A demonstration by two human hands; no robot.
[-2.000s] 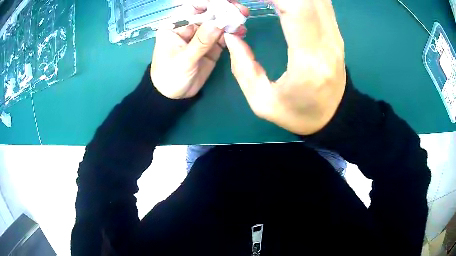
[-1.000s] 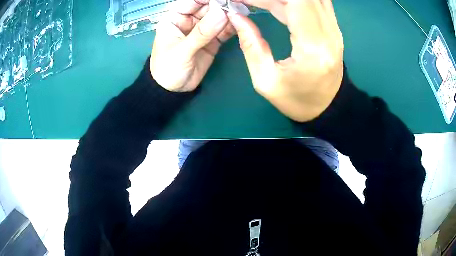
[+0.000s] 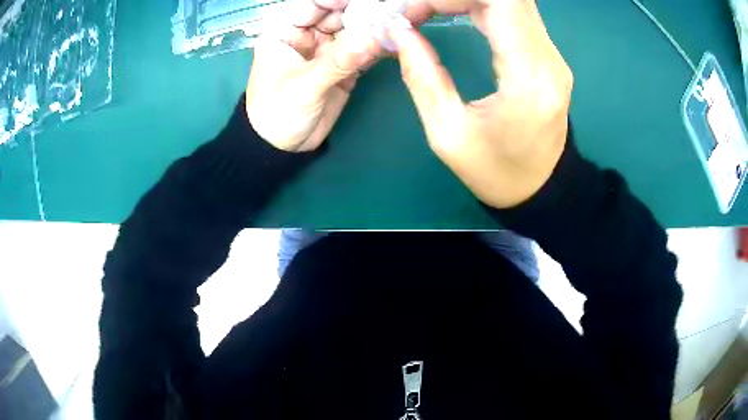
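A small white part (image 3: pixel 367 15) is pinched between both hands at the top edge of the view. It is overexposed and partly covered by fingers, so its exact shape cannot be told. My left hand (image 3: pixel 307 78) holds it from the left, palm turned up and fingers curled. My right hand (image 3: pixel 496 98) holds it from the right between thumb and index finger. The fingertips of both hands nearly meet at the part. Some fingers are cut off by the top edge.
A ribbed blister tray (image 3: pixel 190 31) lies behind my left hand. A compartment blister tray (image 3: pixel 82 61) with white bits is at far left. A small parts box (image 3: pixel 693 115) with white pieces and a dark ring is at right, with a thin stick (image 3: pixel 666 31) near it. The green mat's front edge crosses mid-view.
The hands keep the white part between them; my right thumb and fingers have shifted on it. The part shows less than two seconds ago. The whole view has also shifted slightly.
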